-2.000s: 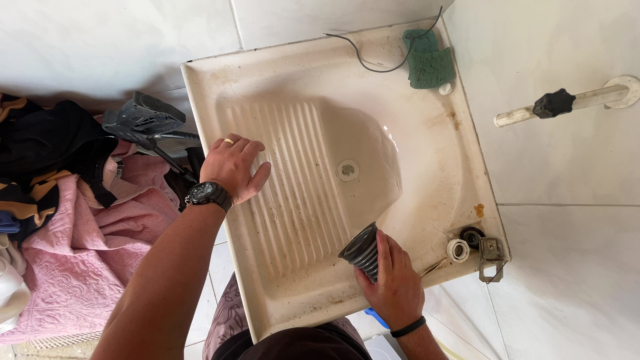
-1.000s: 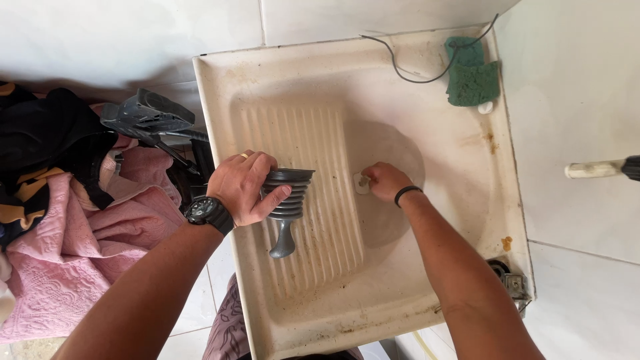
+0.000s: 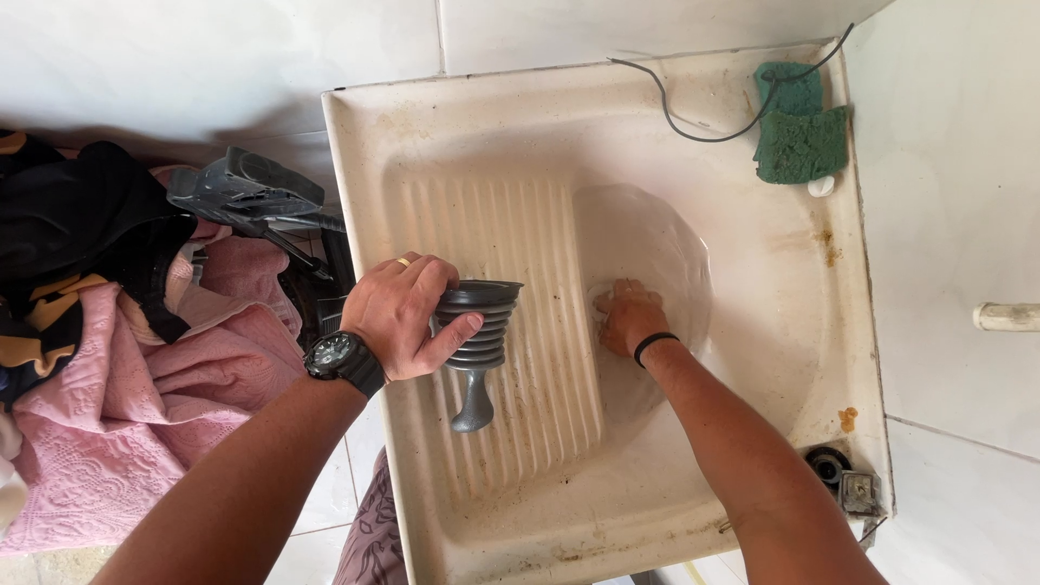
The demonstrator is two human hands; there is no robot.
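My left hand (image 3: 406, 313), with a ring and a black wristwatch, holds a small grey bellows plunger (image 3: 478, 341) by its rim, over the ribbed washboard (image 3: 528, 406) of a stained cream laundry sink (image 3: 780, 325). The plunger's handle points towards me. My right hand (image 3: 630, 315), a black band on its wrist, reaches down into the sink's basin at the drain, where water stands. Its fingers are spread low in the basin, and the drain is mostly hidden beneath them. Whether anything is under the palm cannot be seen.
Green scouring pads (image 3: 800, 146) and a thin black cable (image 3: 703, 138) lie at the sink's far right corner. Black and metal fittings (image 3: 845, 479) sit at the near right corner. Pink cloth (image 3: 162, 406) and dark clothes (image 3: 89, 203) are heaped at left. A pipe (image 3: 1007, 317) juts from the right.
The plunger was in my right hand two seconds ago and is now in my left. My right hand has moved from the near right side to the drain, its fingers now more spread.
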